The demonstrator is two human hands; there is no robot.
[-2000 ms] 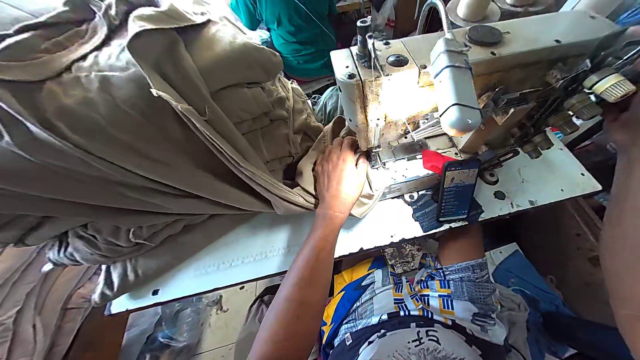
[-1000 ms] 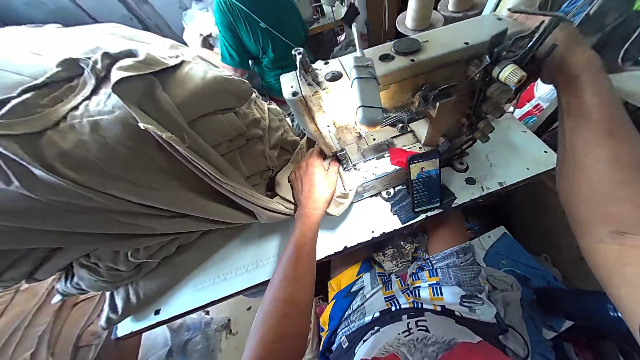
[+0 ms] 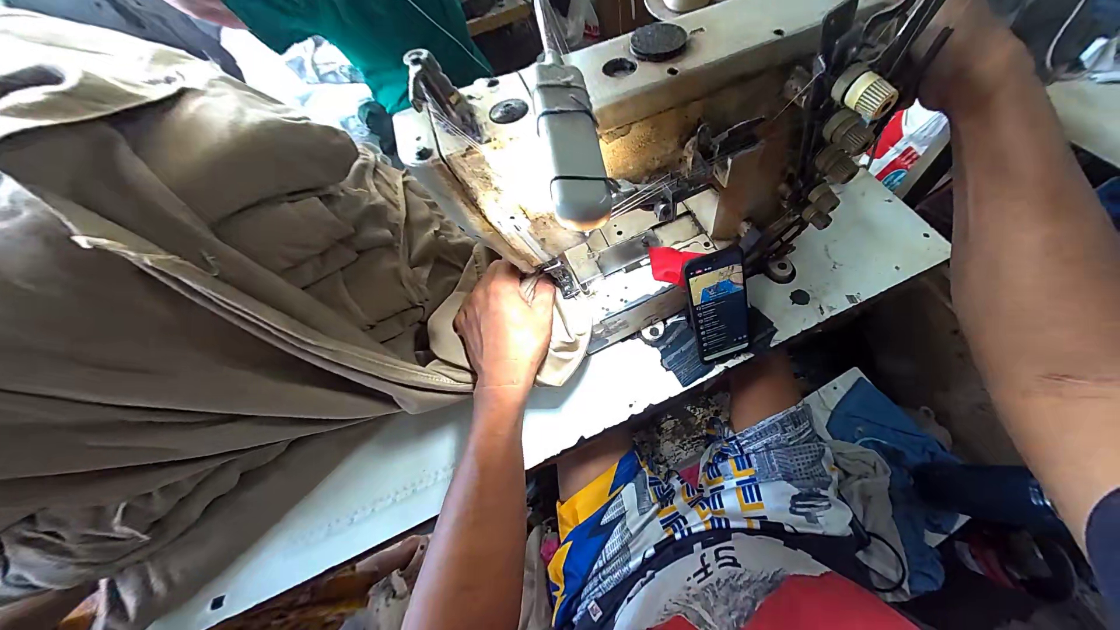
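My left hand (image 3: 506, 325) grips the edge of a tan fabric garment (image 3: 289, 332) close beside the presser foot (image 3: 564, 278) of an industrial sewing machine (image 3: 700, 79). The tan cloth spreads in large folds over the left of the white table. My right hand (image 3: 971, 61) is at the far right end of the machine, behind the thread tension knobs (image 3: 864, 93); its fingers are hidden, so its hold cannot be told. A lamp (image 3: 573, 149) lights the needle area.
A smartphone (image 3: 717, 306) with a lit screen leans near the front edge of the white table (image 3: 840, 254), by a red cloth scrap (image 3: 669, 264) and dark fabric (image 3: 687, 352). A person in a green garment (image 3: 385, 44) is behind the machine. Blue cloth (image 3: 884, 429) lies below, at right.
My right hand has moved up to the machine's far right end from the right edge of the view. My left hand stays on the tan cloth by the presser foot. The view has shifted.
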